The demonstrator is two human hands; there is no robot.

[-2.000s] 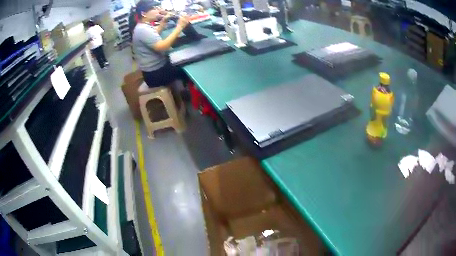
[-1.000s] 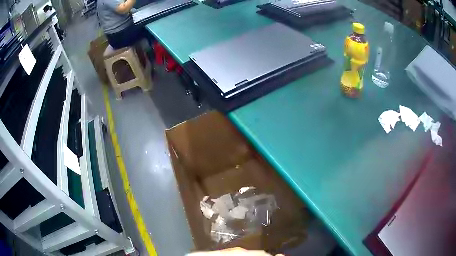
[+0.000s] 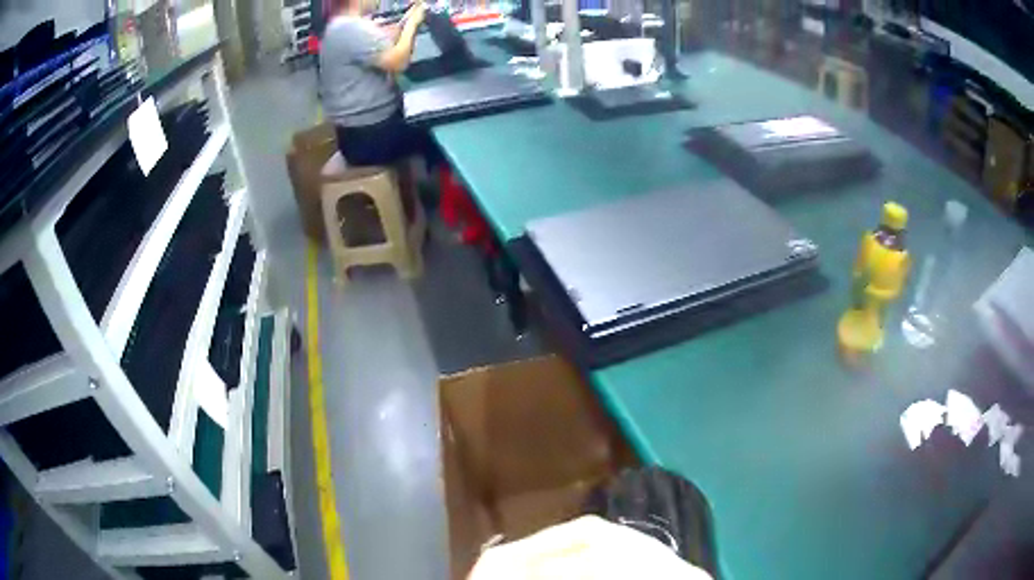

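A pale, overexposed shape, apparently my left hand (image 3: 590, 553), is cut off by the bottom edge, over the open carton. A dark, glossy, ribbed thing (image 3: 663, 510) shows directly beyond it, beside the bench edge. The fingers do not show clearly, so I cannot tell whether they hold it. My right hand is out of the picture. A stack of closed grey units (image 3: 675, 255) lies on the green bench mat. Torn white wipes (image 3: 964, 419) lie at the right.
The yellow-labelled bottle (image 3: 879, 272) and clear bottle (image 3: 935, 278) stand beyond the wipes. The carton (image 3: 522, 436) is below the bench edge. Another stack (image 3: 788, 147) lies farther back. A person (image 3: 363, 74) sits on a stool (image 3: 369, 221). A white-framed rack (image 3: 108, 351) stands left.
The view has tilted back up since one second ago. The pale hand shape shows larger at the bottom, and the dark glossy thing has come into view. The reddish-lit unit at the lower right has mostly left view.
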